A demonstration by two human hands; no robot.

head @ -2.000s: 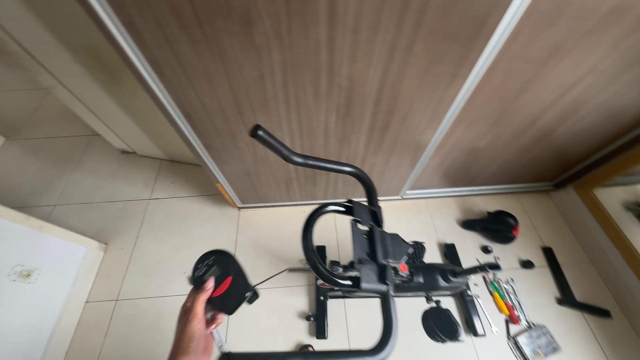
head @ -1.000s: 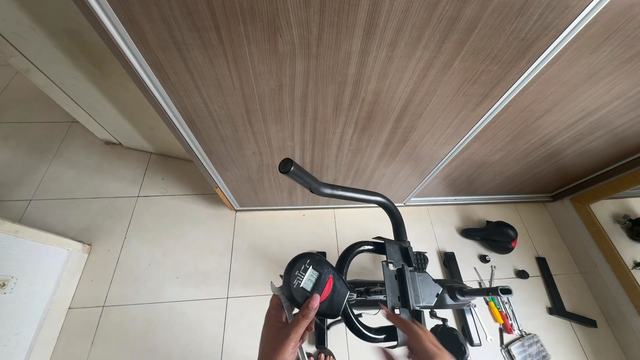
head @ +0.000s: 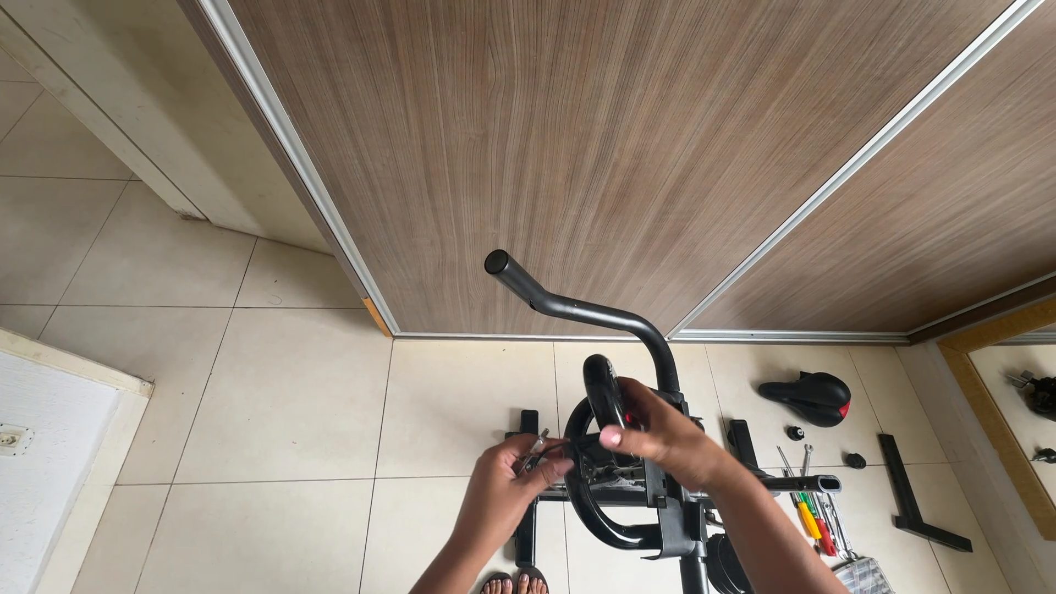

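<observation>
My right hand (head: 664, 429) grips the round black display console (head: 605, 392), which is turned edge-on above the handlebar loop. Just left of it, my left hand (head: 520, 474) holds a thin black cable (head: 551, 448) between thumb and fingers, along with a small metal tool (head: 540, 440), probably a wrench, partly hidden by the fingers. Below both hands is the black exercise bike frame, with its curved handlebar (head: 590, 312) rising toward the wooden panels. The cable's far end is hidden near the console.
On the tiled floor at right lie a black bike saddle (head: 813, 398), round knobs (head: 855, 460), an L-shaped black bar (head: 903, 487), screwdrivers (head: 808, 520), wrenches and a clear parts case (head: 862, 576). Wooden sliding panels (head: 528, 165) stand ahead. Feet in sandals (head: 516, 582) show at the bottom.
The console was in my left hand and now is in my right, turned from face-up to edge-on. My left hand has taken hold of the cable.
</observation>
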